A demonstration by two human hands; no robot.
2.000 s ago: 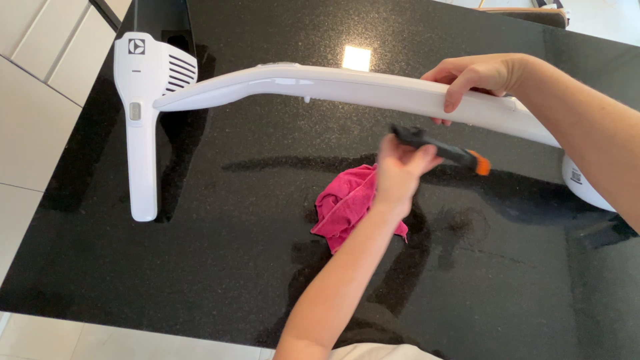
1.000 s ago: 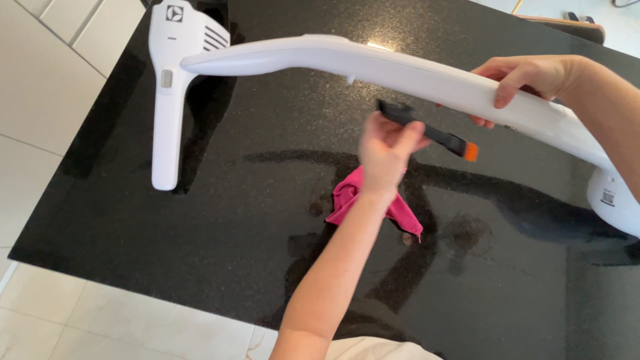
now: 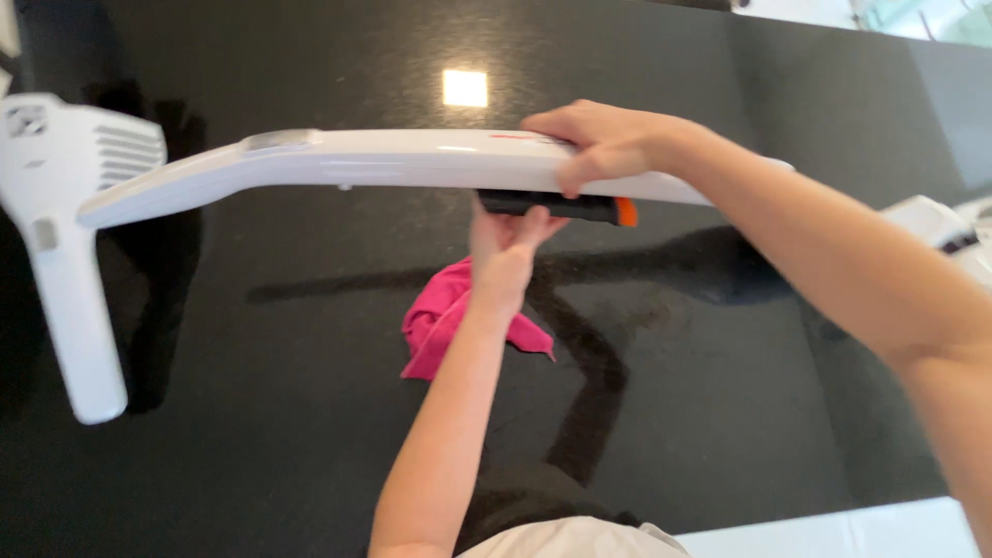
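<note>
My right hand point(image 3: 612, 147) grips the long white plastic body of a stick vacuum cleaner point(image 3: 387, 159), which lies across the view above the counter. Just under that body, my left hand point(image 3: 508, 252) holds a small black vacuum attachment with an orange end point(image 3: 558, 206). The attachment is against or very near the underside; contact cannot be told. Below my left hand, a crumpled pink cloth point(image 3: 438, 322) lies on the counter, partly hidden by my forearm. At the left, a white handle section with vent slots point(image 3: 77, 310) meets the body's tapered end.
The glossy black stone counter point(image 3: 271, 426) reflects the vacuum, my arms and a bright light. At the right edge, beyond my right forearm, more white plastic parts point(image 3: 926, 221) show in part. A white surface point(image 3: 837, 535) borders the counter at the lower right.
My left hand has brought the black attachment up to the underside of the white body; a second ago it was lower, with a gap between. The body now lies more level. The view has shifted.
</note>
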